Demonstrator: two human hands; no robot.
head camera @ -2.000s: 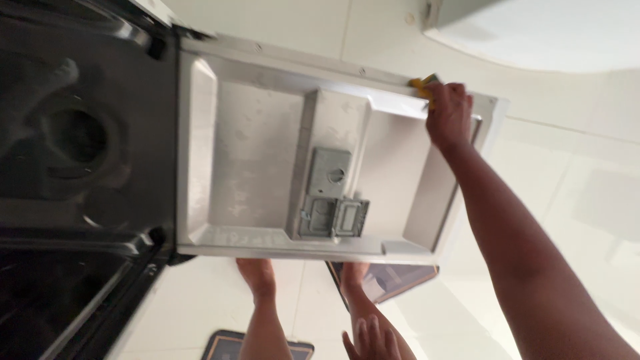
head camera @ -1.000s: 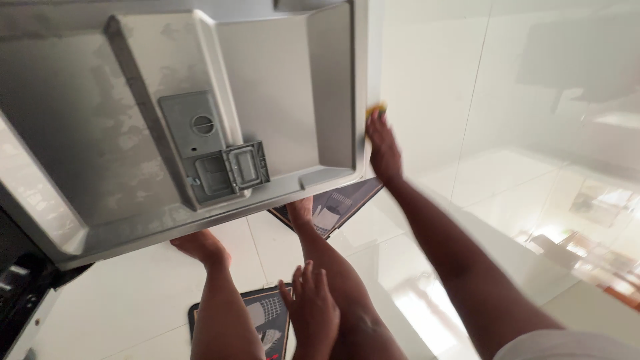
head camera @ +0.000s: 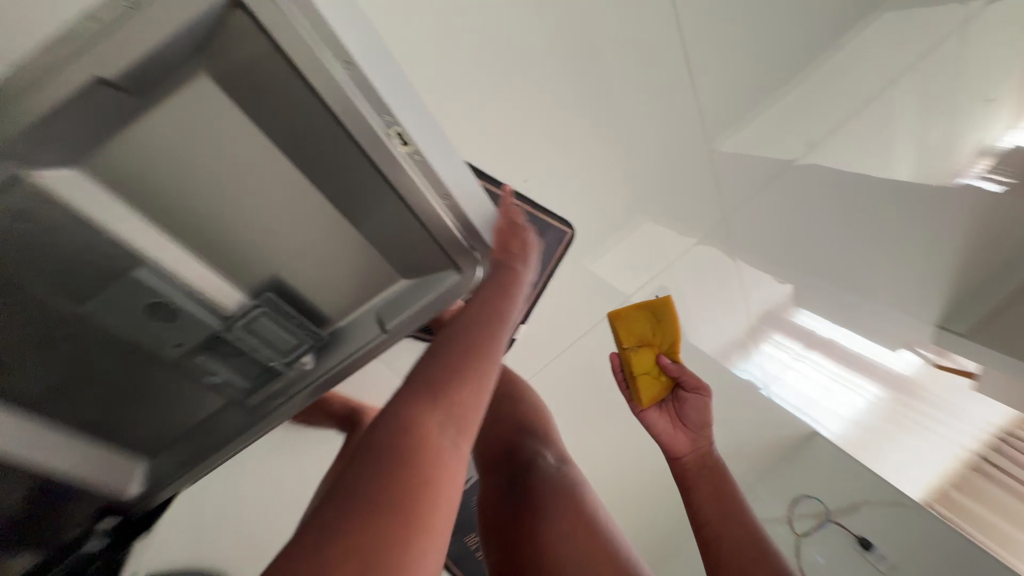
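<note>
A dishwasher door [head camera: 240, 192] hangs open and tilted at the left, its metal inner panel showing. The detergent dispenser [head camera: 268, 332] on that panel has its small lid open. My left hand [head camera: 516, 240], blurred, lies with straight fingers against the door's outer corner; whether the thumb grips the edge is hidden. Away from the door, at the right, my right hand [head camera: 676, 408] holds a yellow sponge [head camera: 646, 352] between thumb and fingers, its worn, creased face towards me.
Below the door are my bare legs and feet on a pale tiled floor [head camera: 608, 160]. One dark mat [head camera: 552, 232] shows behind the door's corner, another dark mat [head camera: 464, 528] by my legs. A thin cable [head camera: 824, 520] with a dark plug lies at the lower right.
My right hand has left the door's edge with the sponge and moved to the lower right. My left hand has come up from the bottom to the door's corner. The view has turned strongly.
</note>
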